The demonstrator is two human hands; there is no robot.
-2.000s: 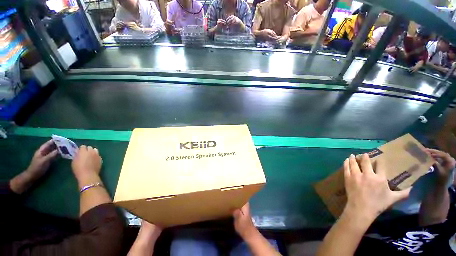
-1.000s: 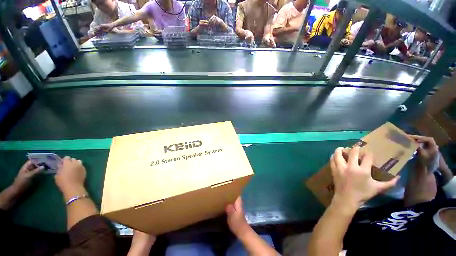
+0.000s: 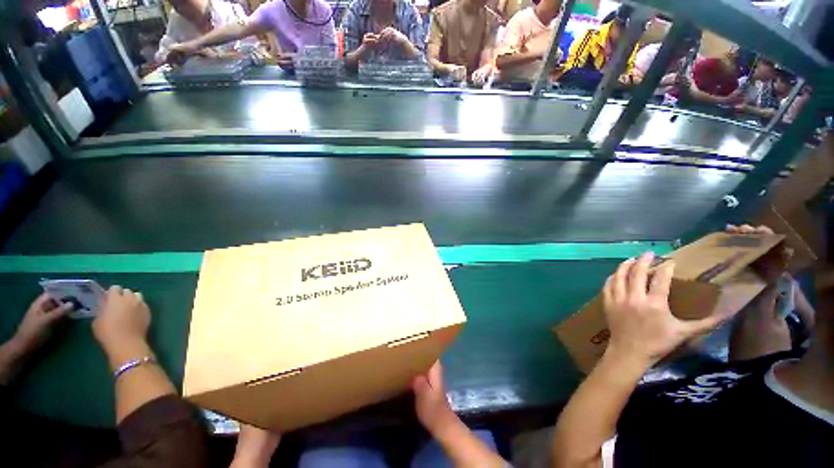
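Note:
A closed brown product carton (image 3: 320, 311) stands in front of me, its large panel with the "KEIID" logo facing up and towards me. Two dark tuck slots show along its near edge. My left hand (image 3: 256, 443) is under the carton's lower left side, its fingers hidden by the box. My right hand (image 3: 434, 402) holds the lower right edge, with the thumb on the near face and the other fingers hidden.
At right, a person's hand (image 3: 645, 311) holds a neighbour's carton (image 3: 585, 334) with a raised lid. At left, a person holds a small printed leaflet (image 3: 78, 294). A dark conveyor belt (image 3: 366, 196) lies beyond, with seated workers and clear plastic trays (image 3: 393, 71) across it.
My view has turned slightly right since the first frame, and the carton sits lower left in it. My hands keep hold of it. The neighbour's carton has tilted and its lid now stands raised.

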